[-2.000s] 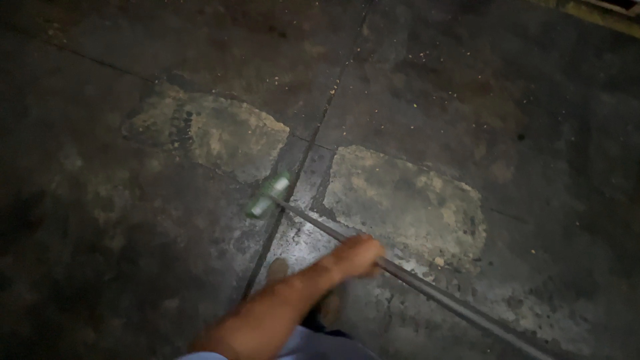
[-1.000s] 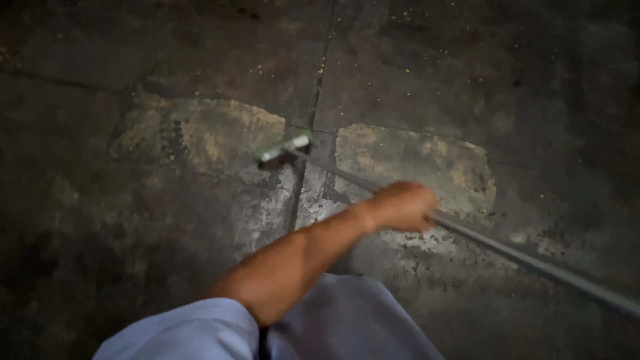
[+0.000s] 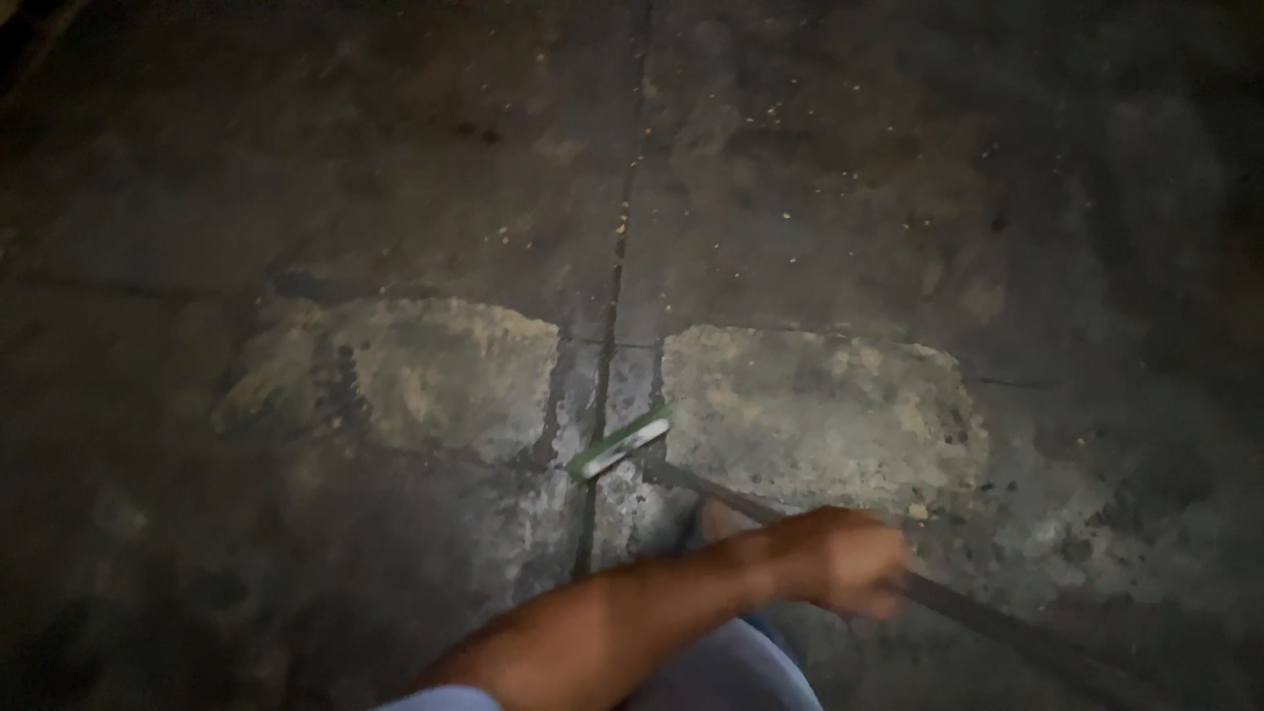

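My left hand point(image 3: 854, 563) is closed around the long, dark handle point(image 3: 987, 617) of a broom, with the forearm reaching in from the bottom of the view. The handle slants from the lower right up toward the middle, and its far lower part runs out of view. The green and white broom head point(image 3: 622, 447) rests slanted across a dark joint in the floor, beside the left edge of the right-hand pale patch; motion blurs it. My right hand is out of view.
Dark concrete floor point(image 3: 474, 217) fills the view, with a long joint point(image 3: 614, 286) running away from me. Pale rough patches point(image 3: 464, 370) lie on both sides of it. Small light crumbs are scattered farther off. Part of a shoe point(image 3: 721, 515) shows beyond my forearm.
Since one second ago the broom head has moved nearer my body and to the right across the joint. My left hand holds the handle throughout. The view has shifted somewhat.
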